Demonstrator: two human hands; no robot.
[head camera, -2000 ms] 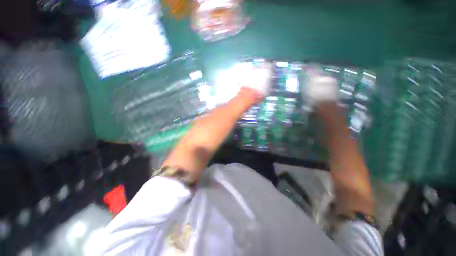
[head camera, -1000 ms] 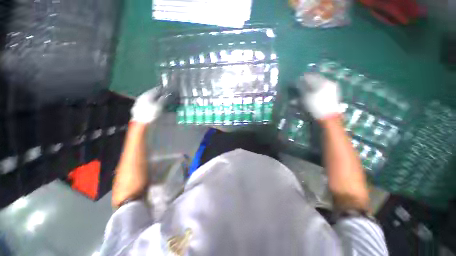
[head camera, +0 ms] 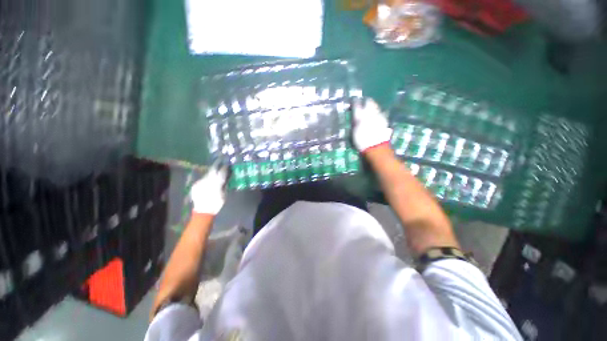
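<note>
A clear blister tray [head camera: 283,126] lies in front of me, with green circuit boards [head camera: 293,171] in its near row and shiny pockets without green behind. My left hand [head camera: 209,190], in a white glove with dark fingertips, holds its near left corner. My right hand [head camera: 371,126], in a white glove with a reddish cuff, grips its right edge. The fingertips are partly hidden and blurred. A second tray [head camera: 452,150] with green showing in its pockets lies to the right, tilted.
White paper [head camera: 254,25] lies behind the tray on the green mat [head camera: 170,113]. A clear bag [head camera: 406,25] and a red pile [head camera: 489,14] are at the back. Stacked trays stand left [head camera: 63,100] and right [head camera: 552,166]. Black crates [head camera: 143,200] and a red-orange piece [head camera: 108,286] are low left.
My right hand has moved left from the right-hand tray to the right edge of the tray before me. My left hand has moved slightly right and down, onto its near left corner.
</note>
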